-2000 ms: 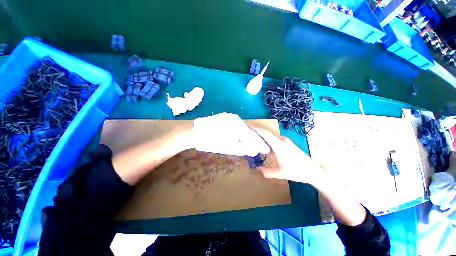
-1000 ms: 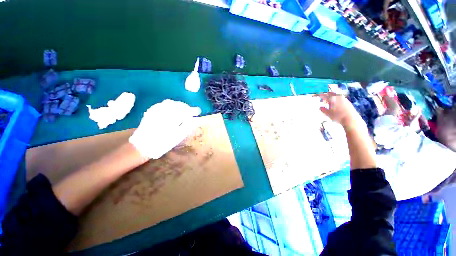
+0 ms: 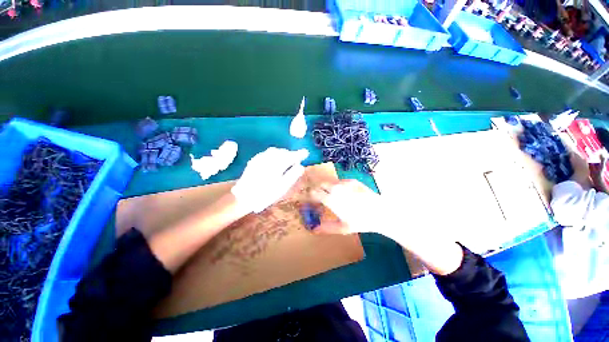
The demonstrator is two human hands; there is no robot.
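My left hand (image 3: 270,179), in a white glove, is over the cardboard pad's (image 3: 153,220) far edge, fingers pointing right; whether it grips anything thin cannot be told. My bare right hand (image 3: 348,206) is over the pad's right part, thumb and fingers around a small dark blue-grey piece (image 3: 311,218). The piece is blurred and partly covered by the fingers. The hands are apart. A tangled heap of black loops (image 3: 345,139) lies beyond my right hand. Several blue-grey pieces (image 3: 160,150) are piled at the upper left.
A blue bin (image 3: 123,167) of black strips stands left. A white crumpled lump (image 3: 215,159) and nozzle bottle (image 3: 298,125) lie beyond the pad. Spaced pieces (image 3: 417,103) lie along the green belt (image 3: 234,73). A thin black strip (image 3: 495,195) lies on the right board (image 3: 434,174); a person's white sleeve (image 3: 579,208) is beyond.
The view turned right, then partly back. My right hand reached over the right board and returned to my pad with the piece. The blue-grey piece seen on that board earlier no longer shows there.
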